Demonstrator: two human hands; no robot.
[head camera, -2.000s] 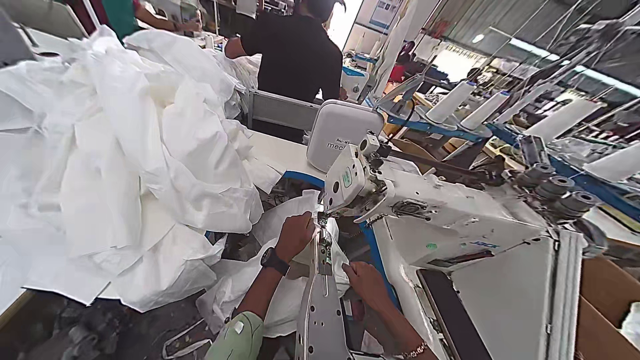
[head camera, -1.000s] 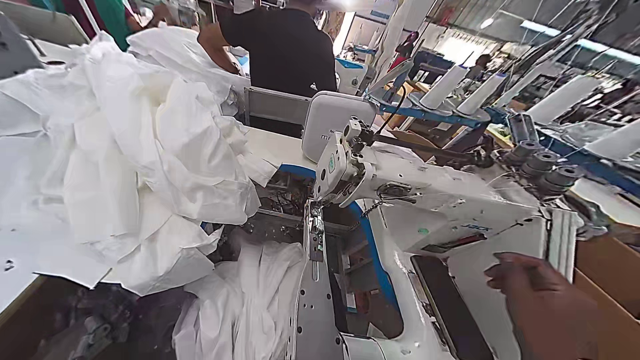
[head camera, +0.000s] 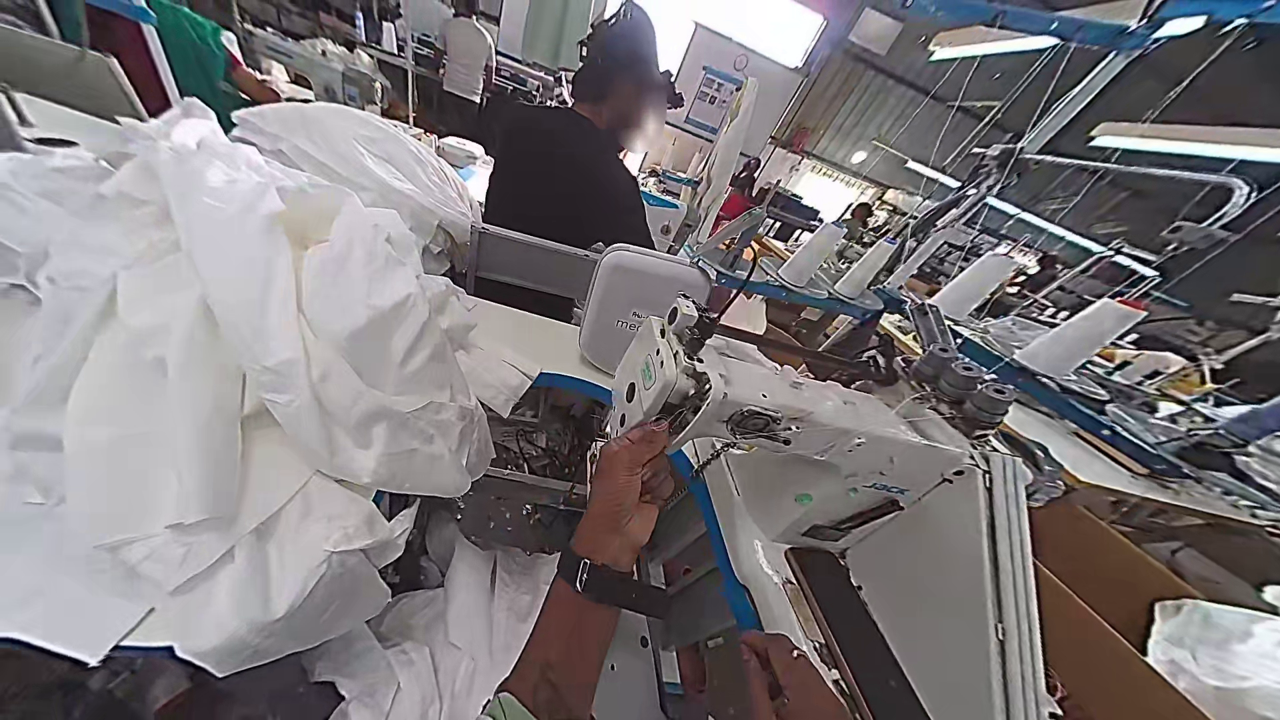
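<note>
My left hand, with a dark watch on its wrist, is raised to the needle area under the head of a white Jack industrial sewing machine. Its thumb and fingertips are pinched together there; whether they hold thread cannot be made out. Low in the view, my right hand is beside the machine's arm, partly cut off by the frame, its fingers curled and its grip unclear. White fabric hangs below and left of my left forearm. A large heap of white fabric lies on the table at the left.
Behind the machine, a co-worker in a black shirt sits near a pale rounded case. White thread cones stand on a blue-edged rack at the right. An open cardboard box is at the lower right, and a metal frame borders the table.
My left hand, out of view a second ago, is at the machine's needle area. My right hand has moved from the machine's right side to low centre. The fabric under the needle two seconds ago now hangs lower left.
</note>
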